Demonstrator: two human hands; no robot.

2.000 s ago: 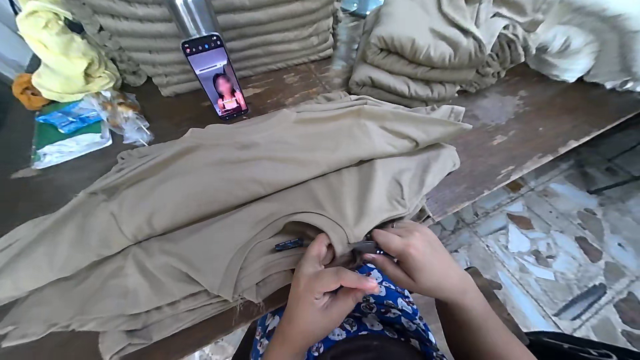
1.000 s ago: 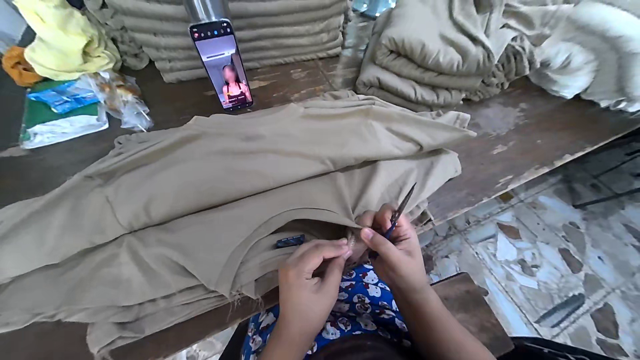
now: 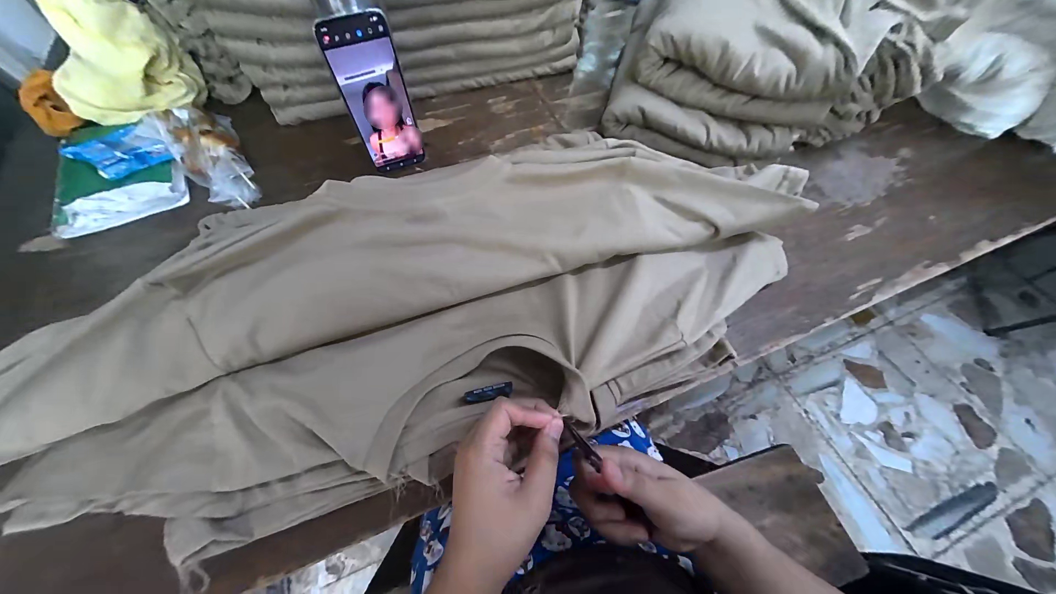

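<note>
Khaki fabric shirts (image 3: 396, 256) lie layered on the worn wooden table. The top one's round neckline, with a small dark label (image 3: 488, 393) inside, faces me. My left hand (image 3: 507, 470) pinches something at the neckline's edge between thumb and index finger, likely a thread, too small to be sure. My right hand (image 3: 643, 495) holds a small pair of dark scissors or thread snips (image 3: 582, 445), its tip beside the left fingertips. The tool's handle is mostly hidden in the right palm. Loose threads hang from the fabric's front edge.
A smartphone (image 3: 371, 91) stands upright behind the shirts, before folded khaki stacks (image 3: 495, 41). More folded garments (image 3: 742, 74) are at the back right. Yellow cloth (image 3: 124, 58) and plastic packets (image 3: 120, 153) sit at the left. The table's edge (image 3: 907, 276) borders a stone-patterned floor (image 3: 932, 396).
The pointed tool in my right hand was aimed up and away a second ago; its tip now points at the left fingertips. The right hand has lowered slightly from the neckline.
</note>
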